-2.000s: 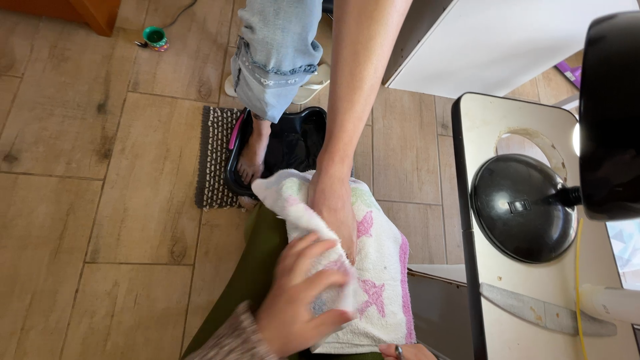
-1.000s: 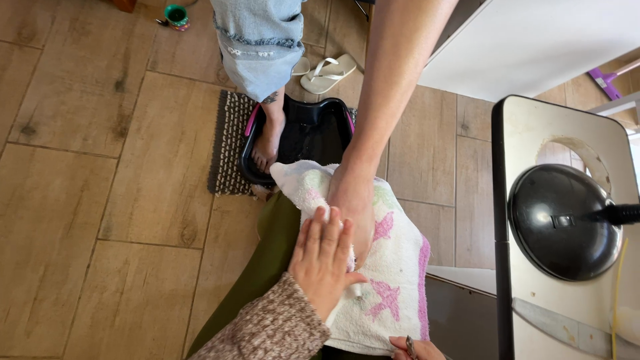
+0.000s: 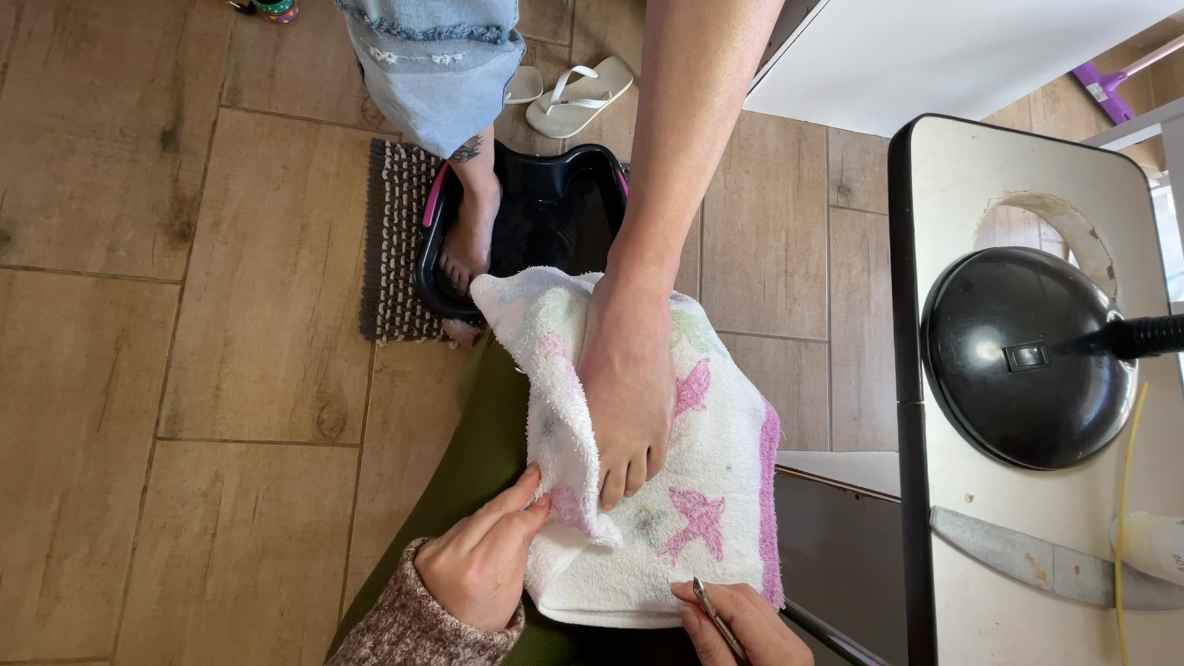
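A white terry towel (image 3: 731,462) with pink star shapes lies over my lap, its left edge folded up beside another person's bare foot (image 3: 629,388), which rests on it. My left hand (image 3: 486,550) pinches the towel's folded edge left of the toes. At the towel's near edge, my right hand (image 3: 740,624) holds a slim metal tool (image 3: 717,615), perhaps a nipper or pusher; most of it is hidden by the fingers. The person's other foot (image 3: 472,236) stands at the left side of a black plastic foot basin (image 3: 560,208).
A woven mat (image 3: 393,240) lies under the basin. White flip-flops (image 3: 583,97) are on the tiled floor behind it. At the right stands a small table (image 3: 943,185) with a round hole, a black lamp head (image 3: 1027,356) and a flat metal piece (image 3: 999,550).
My left hand has moved from on top of the towel beside the foot down to its folded left edge, uncovering the toes. More of my right hand and its metal tool shows.
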